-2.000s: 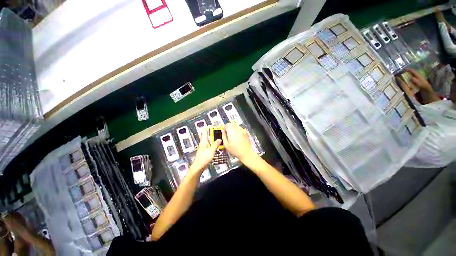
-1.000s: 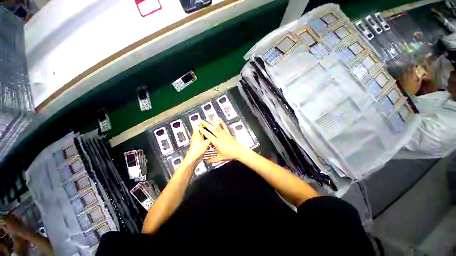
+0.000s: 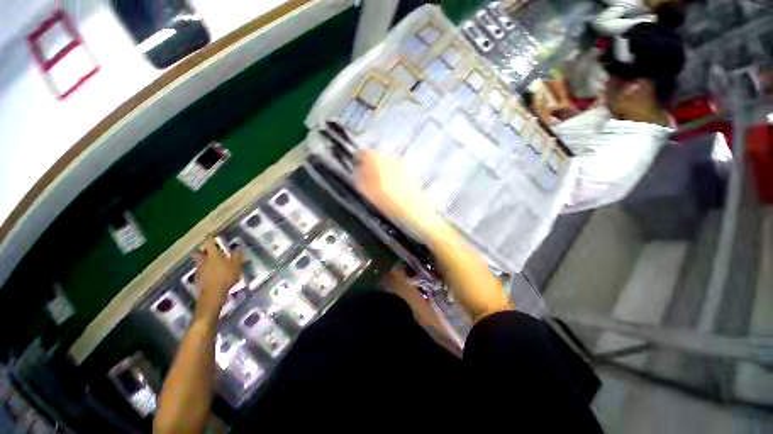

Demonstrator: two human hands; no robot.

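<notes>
The clear blister tray lies in front of my body with two rows of white phone housings, such as one at the back right. My left hand is over the tray's back row, its fingertips at a white housing; whether it grips it is unclear. My right hand is blurred at the left edge of the foam-lined parts tray, which holds gold-framed covers. Nothing can be made out in my right hand.
Phone units lie on the green belt, one at its middle. Another phone unit is at lower left. A red frame and black smartphone are on the white shelf. A person sits at right.
The view has turned to the right. My hands have moved apart from over the tray, the right one to the parts tray. The yellow-framed piece seen in my hands two seconds ago is not visible there.
</notes>
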